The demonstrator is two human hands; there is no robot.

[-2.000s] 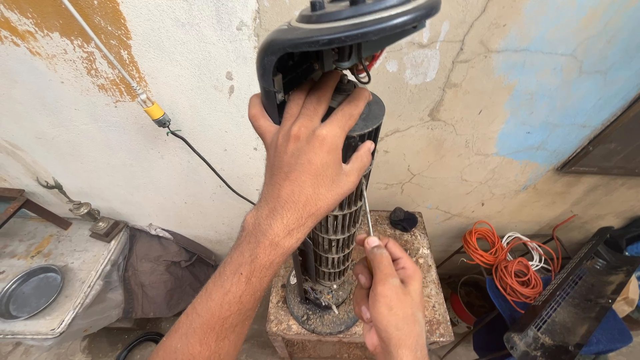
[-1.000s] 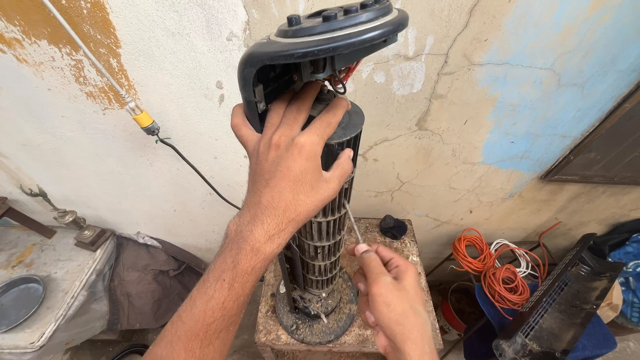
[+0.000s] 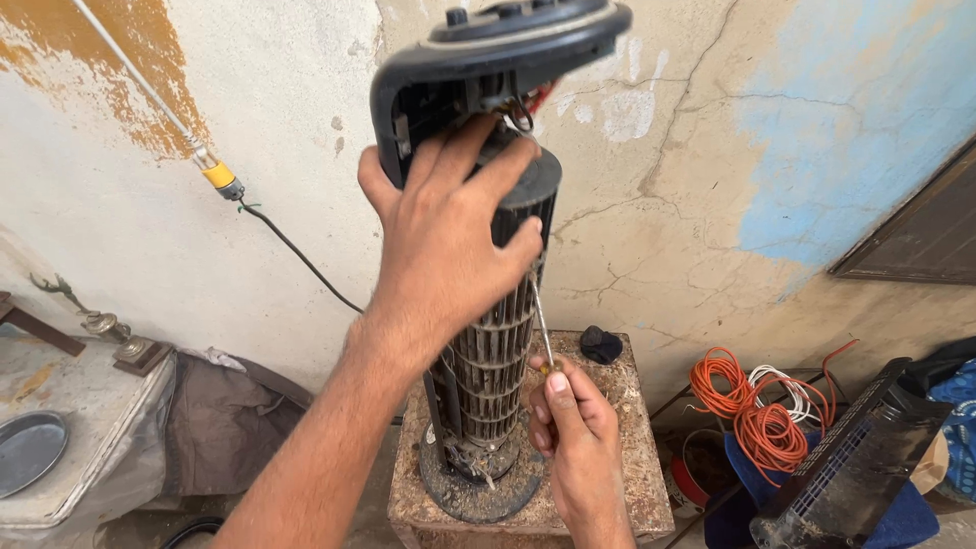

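Observation:
A tower fan without its housing stands on a speckled, worn stand (image 3: 640,473). Its dusty black blower wheel (image 3: 496,374) rises from a round base (image 3: 488,499) covered in dirt. My left hand (image 3: 450,229) grips the upper part of the fan, fingers spread over the wheel's top beneath the tilted black control head (image 3: 511,53); red wires (image 3: 540,97) show under the head. In my right hand (image 3: 576,427) is a screwdriver (image 3: 543,324), its handle mostly hidden by my fingers and its shaft pointing up at the wheel's right side. The tip's exact contact is unclear.
A dark cloth scrap (image 3: 600,345) lies on the stand's back right. Orange cable coils (image 3: 770,438) and a black slotted fan housing (image 3: 854,450) are at right. A black cord (image 3: 297,255) hangs along the wall. At left are a metal dish (image 3: 30,450) and a trophy-like ornament (image 3: 107,326).
My left hand stays on the fan's upper part, and my right hand keeps hold of the screwdriver beside the wheel. The control head's tilt has changed slightly since the oldest frame.

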